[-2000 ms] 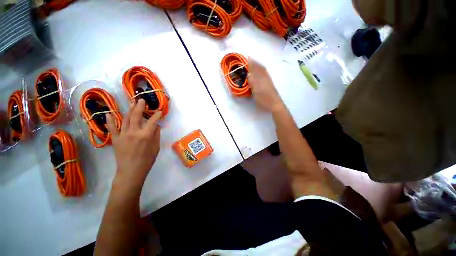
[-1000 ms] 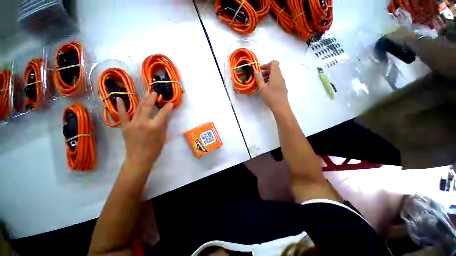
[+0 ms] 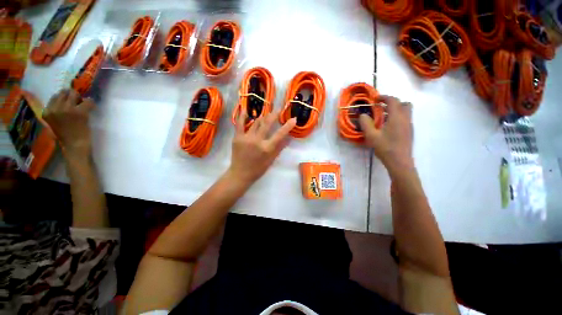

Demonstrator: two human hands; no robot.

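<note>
My right hand point(image 3: 394, 132) has its fingers and thumb on the right side of an orange cable coil point(image 3: 356, 112) lying by the dark table seam. My left hand point(image 3: 259, 144) lies with spread fingers touching the lower ends of two other coils, one point(image 3: 254, 92) on its left and one point(image 3: 306, 101) on its right; it does not close around either. Pale yellow bands cross the coils over black connectors. A stack of orange insert cards point(image 3: 311, 179) with a QR code lies in front, between my hands. Another coil point(image 3: 202, 122) lies left of my left hand.
Coils in clear blister trays point(image 3: 220, 48) form a row at the back left. A neighbour's hand point(image 3: 71, 123) is at a coil at far left, near printed orange cards point(image 3: 31, 132). A coil pile point(image 3: 487, 37), label sheet point(image 3: 522, 147) and yellow-green stick point(image 3: 505, 183) are at right.
The view has swung left, so the neighbour's arm and printed cards now show. The coil at my right hand has moved left to the seam, with my right hand. My left hand stays at its two coils.
</note>
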